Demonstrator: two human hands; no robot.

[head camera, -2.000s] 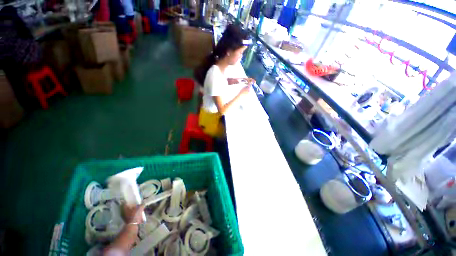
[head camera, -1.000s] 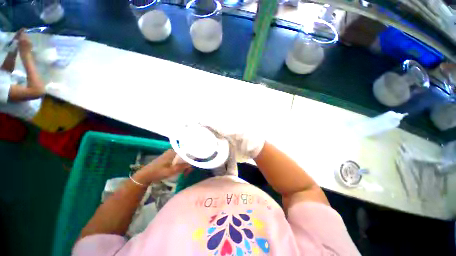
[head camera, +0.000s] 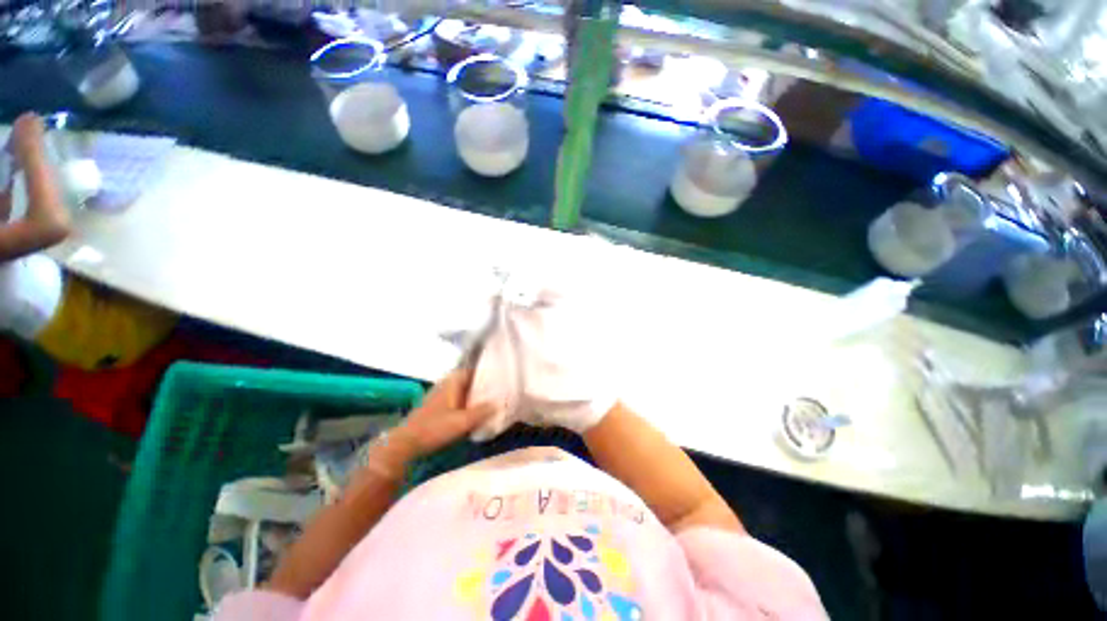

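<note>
A crumpled whitish wiping cloth [head camera: 524,358] is bunched between my hands, just over the bench's near edge. My left hand [head camera: 440,416] is closed on its lower left side. My right hand [head camera: 571,394] is wrapped in the cloth; its fingers are hidden. A small grey-white tip [head camera: 457,337] sticks out at the left of the bundle; the rest of any part inside is covered. The green parts crate [head camera: 273,379] stands below left, with jumbled white handle parts [head camera: 261,497] in it, partly behind my left arm.
The long white bench [head camera: 304,261] runs across. On its right lie a round white part [head camera: 807,425], loose white parts [head camera: 971,419] and a whitish bag [head camera: 880,303]. Clear kettle bodies [head camera: 490,134] stand on the dark belt [head camera: 419,182] behind a green post [head camera: 583,134]. Another worker's arm [head camera: 43,200] is at far left.
My left hand has gone from the crate to the bench side. The white ring part, visible between my hands a second ago, is now covered by cloth. The view has turned from the aisle to the bench.
</note>
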